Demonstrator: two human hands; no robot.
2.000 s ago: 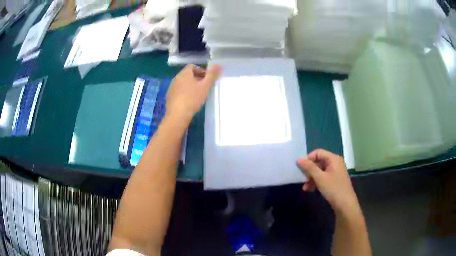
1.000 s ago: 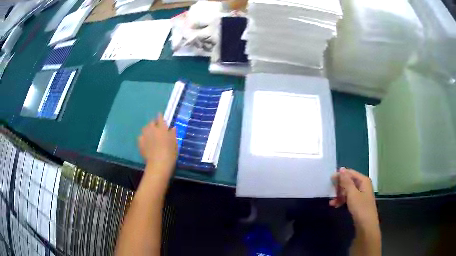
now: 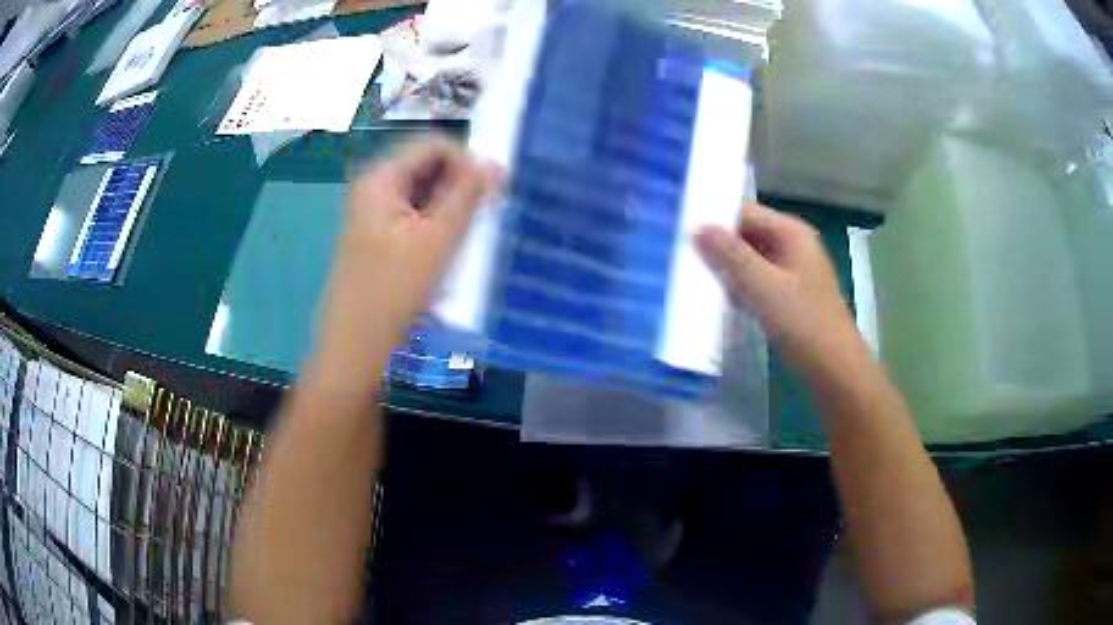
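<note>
A blue solar cell sheet (image 3: 592, 232) with a white strip down each long side is held up in front of me, blurred by motion. My left hand (image 3: 421, 214) pinches its left white strip. My right hand (image 3: 775, 275) pinches its right white strip. The sheet hides most of the silvery grey base plate (image 3: 647, 415), whose lower part shows below it. The pile of cell sheets (image 3: 433, 364) is partly seen behind my left forearm.
A clear sheet (image 3: 281, 269) lies left of the pile. A layered white stack (image 3: 732, 18), translucent film stacks (image 3: 867, 98) and a pale green block (image 3: 989, 293) stand behind and right. A printed sheet (image 3: 305, 86) lies back left. A wire rack (image 3: 110, 488) is lower left.
My left hand has left the cell pile and moved right with a cell sheet, now raised over the plate. My right hand has moved up from the plate's corner and taken the sheet's right side.
</note>
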